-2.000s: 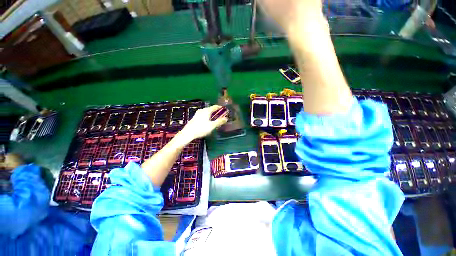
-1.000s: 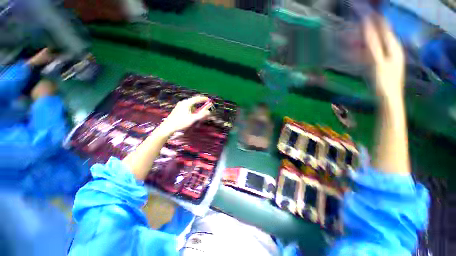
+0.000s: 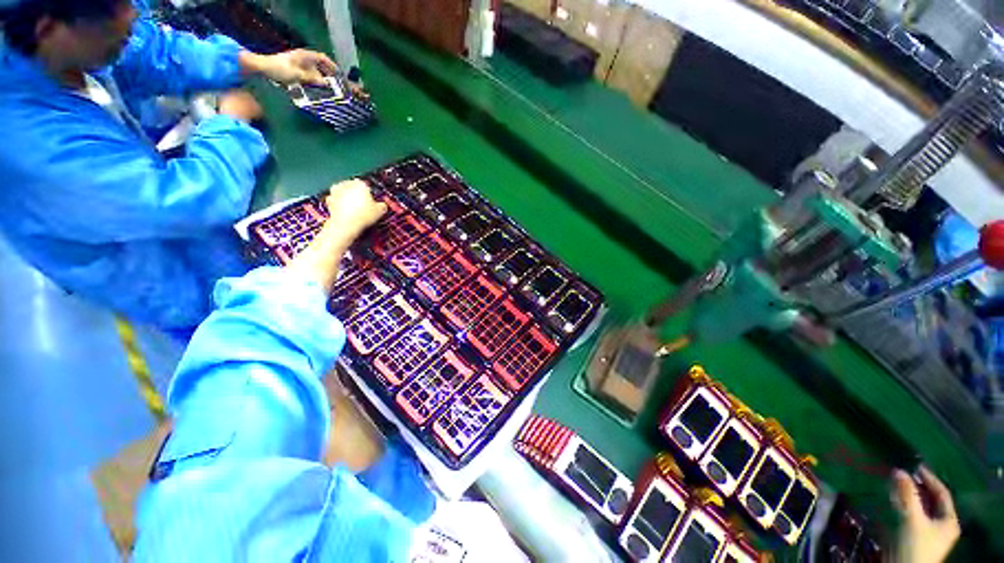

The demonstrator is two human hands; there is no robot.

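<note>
My left hand (image 3: 355,209) reaches over the far-left part of the black tray (image 3: 600,305), its fingertips down at a pocket; whether it grips a piece is hidden. The tray holds red keypad housings (image 3: 473,308) and a back row of dark red phones with screens (image 3: 501,242). My right hand (image 3: 925,517) is at the lower right edge, partly cut off, fingers bent near dark pieces; I cannot tell if it holds one. Screen halves with orange tails (image 3: 729,445) stand in two rows between the press and my right hand.
The green hand press (image 3: 760,264) with a red ball knob (image 3: 992,244) stands at right, over its brown-grey fixture (image 3: 622,368). A screen half (image 3: 595,475) lies beside a red-and-white striped pile (image 3: 544,438). A neighbour in a blue smock (image 3: 121,187) handles pieces at upper left.
The view has swung left. My left hand has moved from the tray's back right part to its far-left part. My right hand has come down from its raised position to the lower right.
</note>
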